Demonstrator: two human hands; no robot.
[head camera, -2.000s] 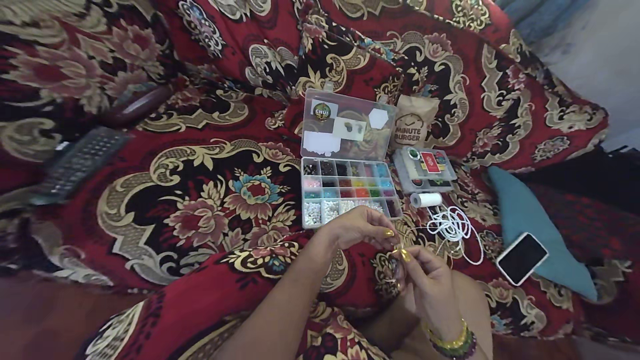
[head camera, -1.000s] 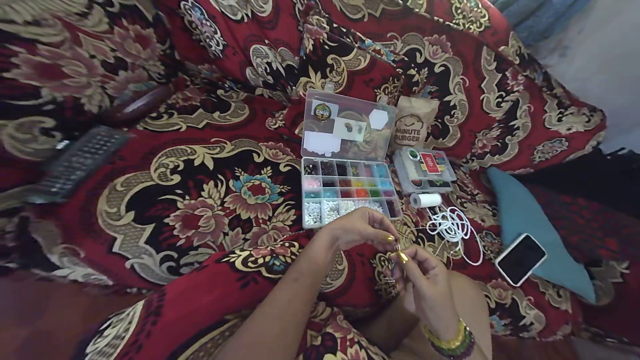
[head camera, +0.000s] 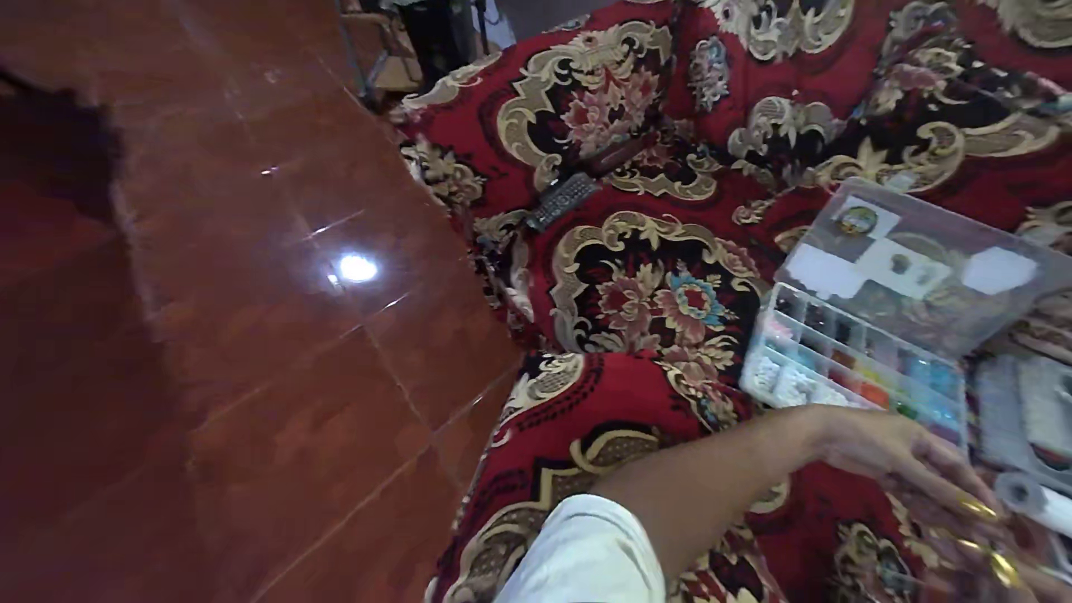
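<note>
My left hand (head camera: 909, 461) reaches in from the lower middle, its gold-nailed fingertips near the right edge of the view. Only blurred fingers of my right hand (head camera: 1017, 569) show in the lower right corner, close to the left fingertips. Whether anything small lies between the fingers is too blurred to tell. Just beyond my left hand stands an open clear plastic compartment box (head camera: 758, 352) with white, red, yellow, green and blue beads. Its raised lid (head camera: 946, 289) bears paper pieces. A white spool (head camera: 1038, 501) lies right of the hands.
The box rests on a sofa with a red floral cover (head camera: 603, 377). A remote control (head camera: 563, 201) lies farther back on it. Another clear plastic case (head camera: 1005, 410) is at the right edge. Reddish floor tiles (head camera: 335, 419) extend to the left, reflecting a bright light.
The view has swung strongly to the left, bringing in the floor and leaving the phone, the teal cloth and the paper bag outside it. Both hands remain close together.
</note>
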